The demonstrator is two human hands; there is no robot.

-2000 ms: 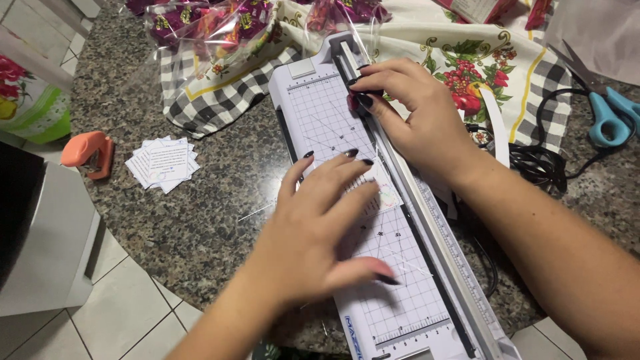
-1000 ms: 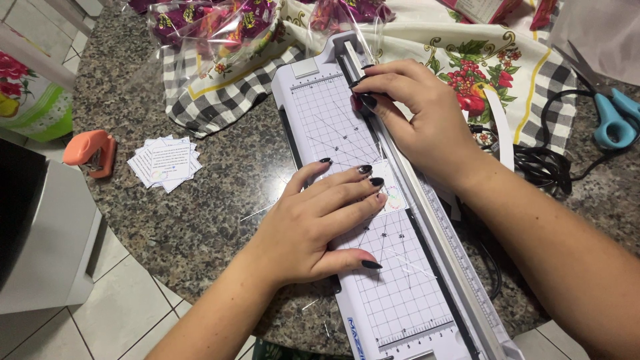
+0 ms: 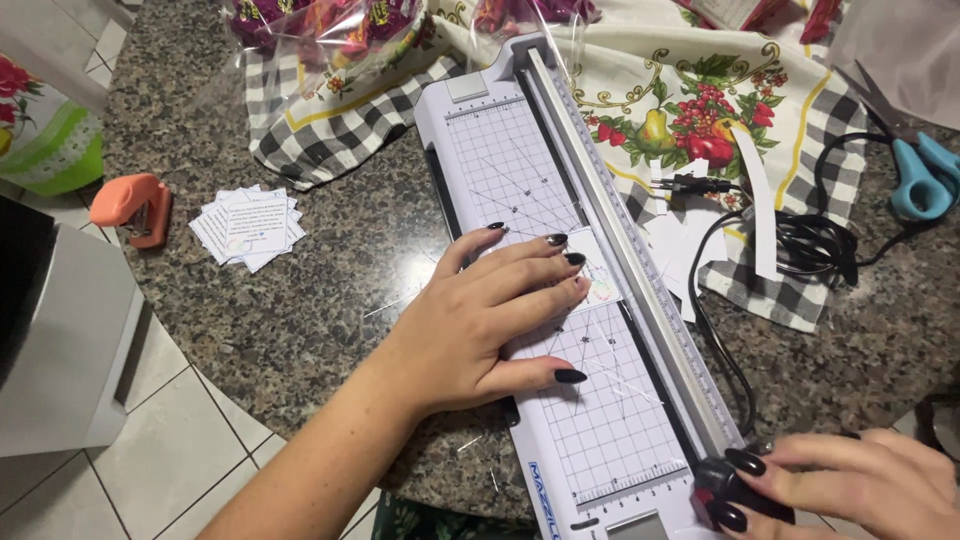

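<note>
A white paper trimmer with a printed grid lies at a slant on the granite tabletop. My left hand is spread flat over a small printed card, pressing it on the trimmer bed; the fingers cover much of the card. One card edge lies along the metal rail. At the rail's near end, my right hand grips the black sliding cutter head. Left of the trimmer lies a fanned stack of printed square cards.
An orange stapler stands near the left edge. Right of the trimmer are paper scraps, a coiled black cable and blue-handled scissors. A fruit-print cloth and plastic-wrapped sweets lie at the back.
My right hand and the cutter head have moved from the rail's far end to its near end. My left hand remains on the card.
</note>
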